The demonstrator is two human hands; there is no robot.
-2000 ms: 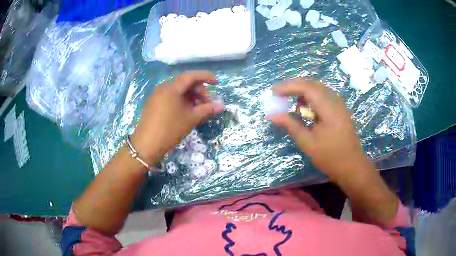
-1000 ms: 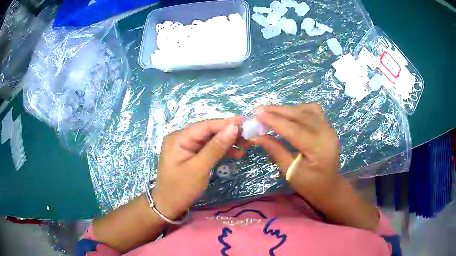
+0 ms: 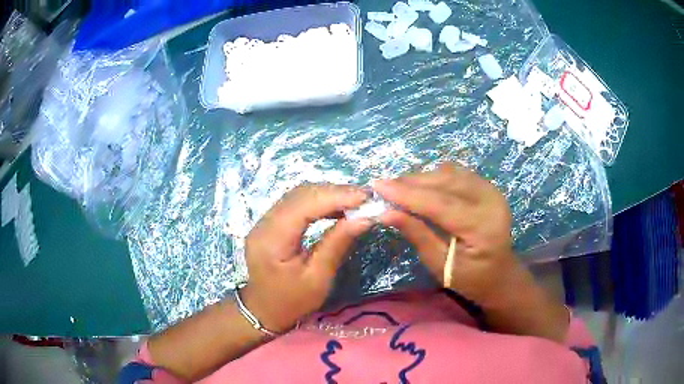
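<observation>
A small whitish piece (image 3: 366,208) is pinched between the fingertips of both hands, low over the wrinkled clear plastic sheet (image 3: 420,127). My left hand (image 3: 296,244) grips it from the left with thumb and fingers, a bracelet on the wrist. My right hand (image 3: 457,217) grips it from the right, with a yellowish band on it. The fingers cover most of the piece, so its shape and whether it is one part or two cannot be told. The loose holed discs near my body are mostly hidden by my left hand.
A clear tub (image 3: 283,105) of white ring-like parts stands behind. Translucent pieces (image 3: 420,39) lie right of it. White flat pieces (image 3: 517,109) lie by a labelled clear container (image 3: 600,112). A bulging poly bag (image 3: 105,142), blue bin (image 3: 142,22) and white strips (image 3: 21,217) are left; blue trays (image 3: 645,255) right.
The hands, apart two seconds ago, came together and still hold the whitish piece between them. The piece is now more covered by the fingers. The view has shifted slightly.
</observation>
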